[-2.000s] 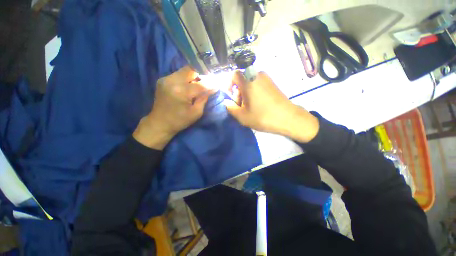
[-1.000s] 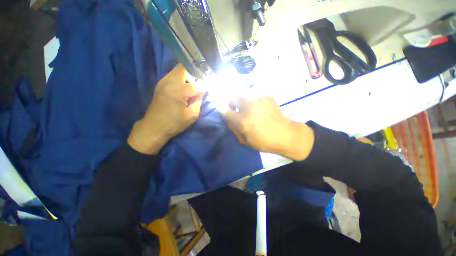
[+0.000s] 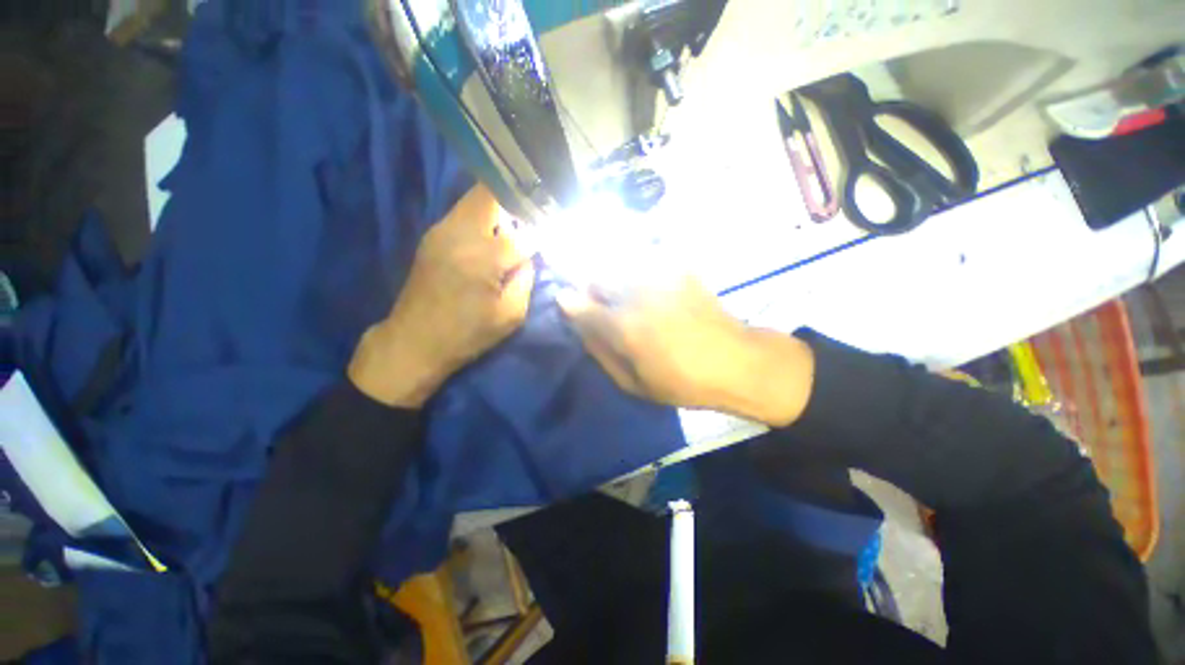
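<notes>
A navy garment (image 3: 293, 273) lies left of the sewing machine (image 3: 500, 104) and runs under both hands to the table's front edge. My left hand (image 3: 455, 299) pinches the cloth just left of the needle area. My right hand (image 3: 689, 344) holds the cloth close to the needle area from the right, its fingertips partly lost in glare. The bright machine lamp glare (image 3: 604, 240) hides the needle, the presser foot and the cloth edge between the fingertips.
Black-handled scissors (image 3: 897, 163) and a small reddish tool (image 3: 812, 163) lie right of the needle area. A black block (image 3: 1111, 169) sits at the table's right. An orange basket (image 3: 1118, 416) is below the table. A white strip (image 3: 65, 468) lies at lower left. A white stick-like object (image 3: 681, 585) shows at the bottom.
The view has shifted, with more of the machine head in the picture. My right hand has moved slightly down from two seconds ago. Both hands stay at the cloth; the glare is larger.
</notes>
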